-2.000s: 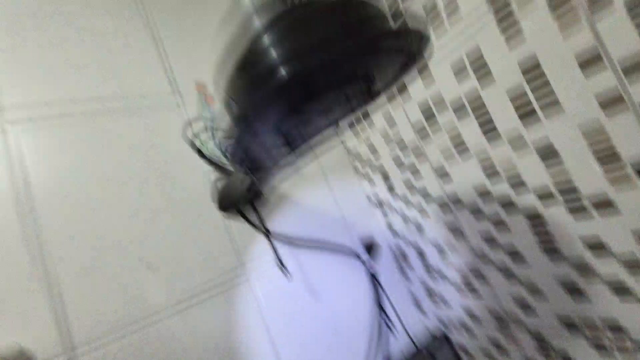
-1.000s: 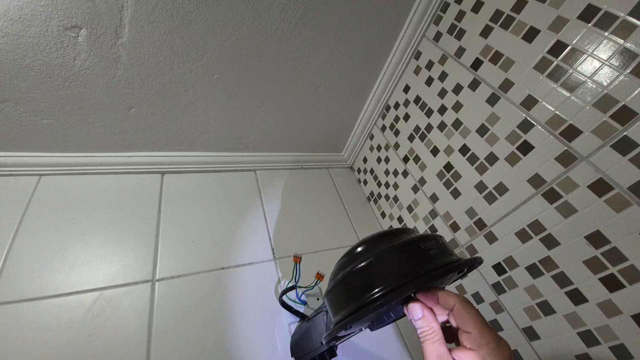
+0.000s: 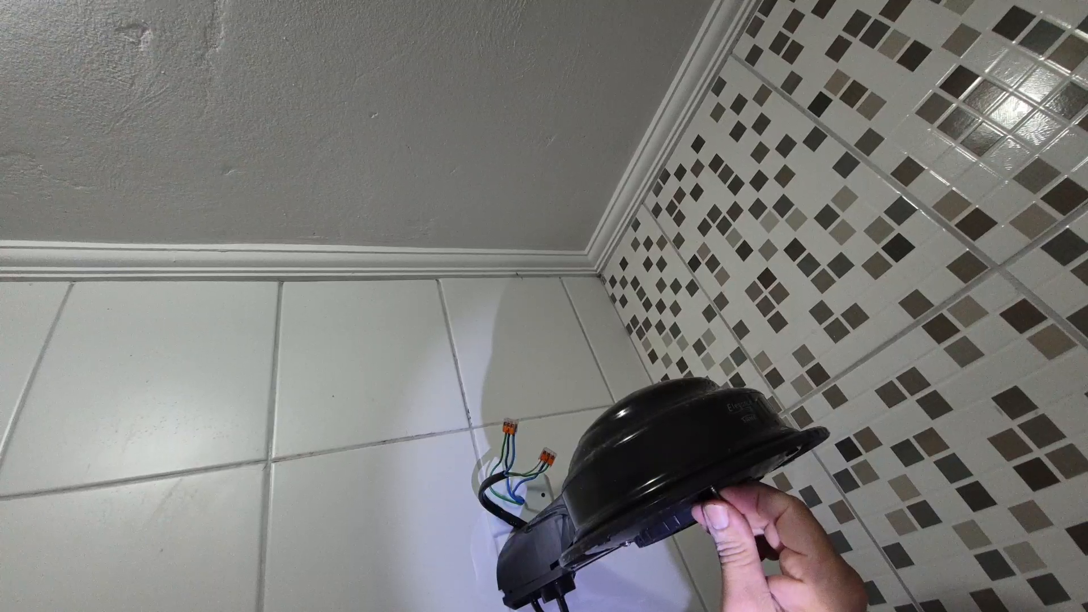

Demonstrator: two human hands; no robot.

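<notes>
A glossy black dome-shaped plastic housing (image 3: pixel 671 450), apparently of an electric shower, hangs at lower centre with its broad rim facing down. Its black arm (image 3: pixel 535 552) reaches left to the white tiled wall. My right hand (image 3: pixel 782 548) comes from the lower right. Thumb and forefinger pinch at the underside of the rim; any small part between them is hidden. Behind the arm, blue and green wires (image 3: pixel 512 476) leave the wall, and a black cable (image 3: pixel 489 501) curves down to the arm. Orange lever connectors (image 3: pixel 509 427) cap the wires. My left hand is out of view.
White wall tiles (image 3: pixel 365 374) stand behind the housing, and a mosaic-patterned tile wall (image 3: pixel 765 280) meets them at the right. Above runs white crown moulding (image 3: pixel 340 259) along the grey ceiling (image 3: pixel 323 127). Cable ends (image 3: pixel 561 602) show beneath the arm.
The view has swung widely since the blurred earliest frame, where no hand is plain. Since one second ago, my right hand has stayed at the housing's rim.
</notes>
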